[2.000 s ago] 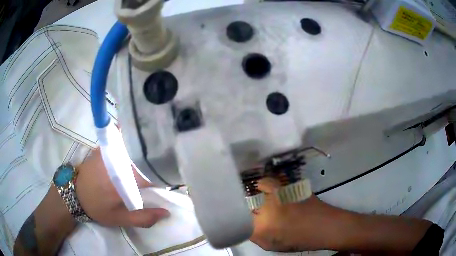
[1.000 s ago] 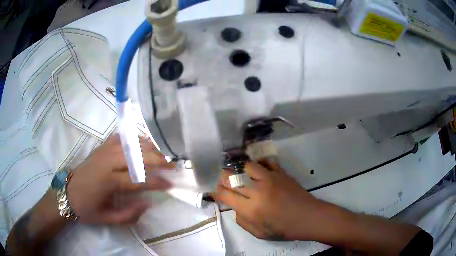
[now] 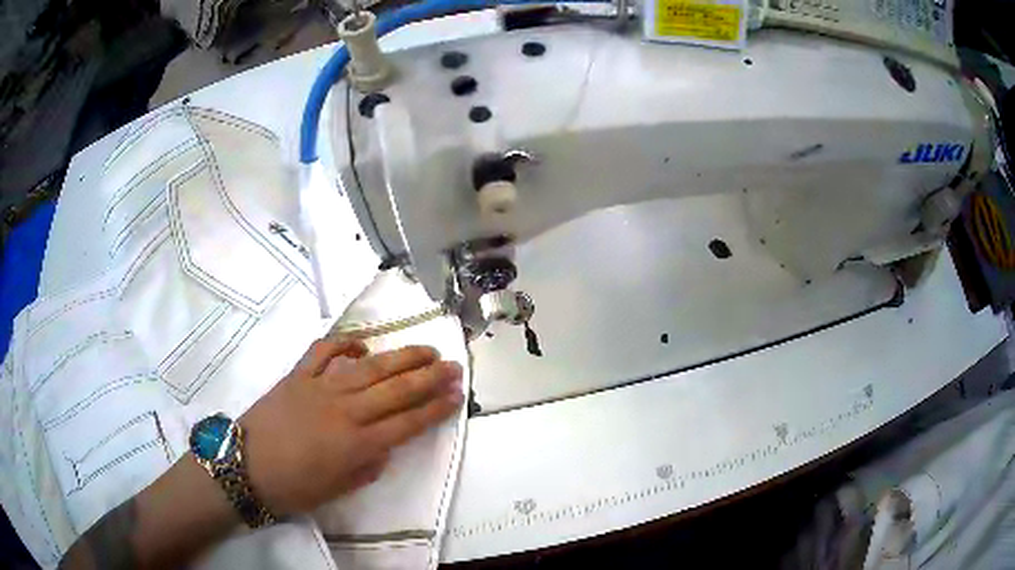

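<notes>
White trousers (image 3: 239, 239) with dark double stitch lines lie over the left of the machine table. My left hand (image 3: 356, 418), with a watch on the wrist, lies flat on a narrow white panel of them, fingers pointing right, just in front of the needle area. The panel has a beige-brown strip (image 3: 395, 324) across it and its upper end is under the machine head. The lockstitch sewing machine (image 3: 668, 156) marked JUKI stands over it; its long pale guard (image 3: 397, 195) hides part of the needle area. My right hand is not in view.
A blue tube (image 3: 314, 111) with a translucent nozzle hangs left of the machine head. Ruler markings (image 3: 664, 472) run along the table's front edge. White garments (image 3: 946, 501) lie at the lower right. Orange-yellow handles (image 3: 988, 228) show at the far right. A control panel (image 3: 868, 17) is on top.
My right hand has left the picture from beside the tension knobs. My left hand has moved onto the panel and now lies flat. The camera view has widened, showing more of the machine.
</notes>
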